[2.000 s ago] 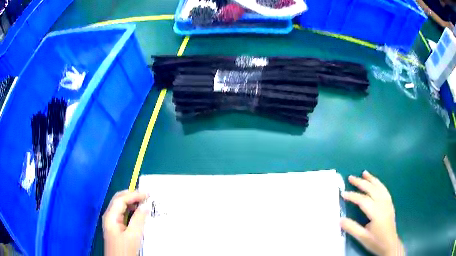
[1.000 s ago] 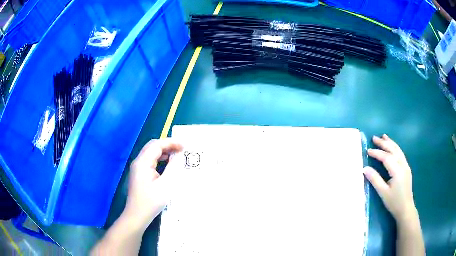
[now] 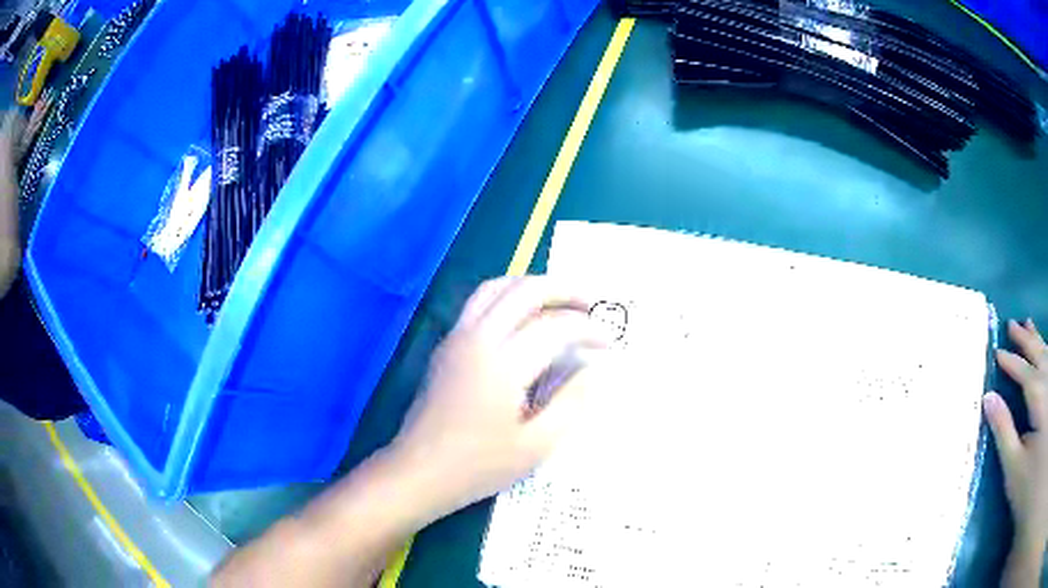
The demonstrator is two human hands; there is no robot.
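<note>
The large white work drawing (image 3: 781,425) lies on the green bench in front of me, with a small connector figure near its upper left corner. My left hand (image 3: 506,379) is over its left edge, thumb and fingers apart near the figure; it is blurred, and whether it grips the sheet cannot be told. My right hand (image 3: 1020,425) is at the sheet's right edge, fingers spread, partly cut off by the picture's edge. A short black wire bundle (image 3: 827,69) with a clear wrap lies beyond the sheet, against a longer bundle cut off at the top.
A deep blue bin (image 3: 333,322) stands at the left with two black wire bundles (image 3: 233,172), a clear bag (image 3: 182,213) and white paper inside. A yellow heat gun (image 3: 48,57) and part of another person's arm (image 3: 9,195) show at the far left.
The view has turned left, so the sheet and bundles appear further right. My left hand has moved further in over the sheet, near the figure. My right hand stays at the right edge.
</note>
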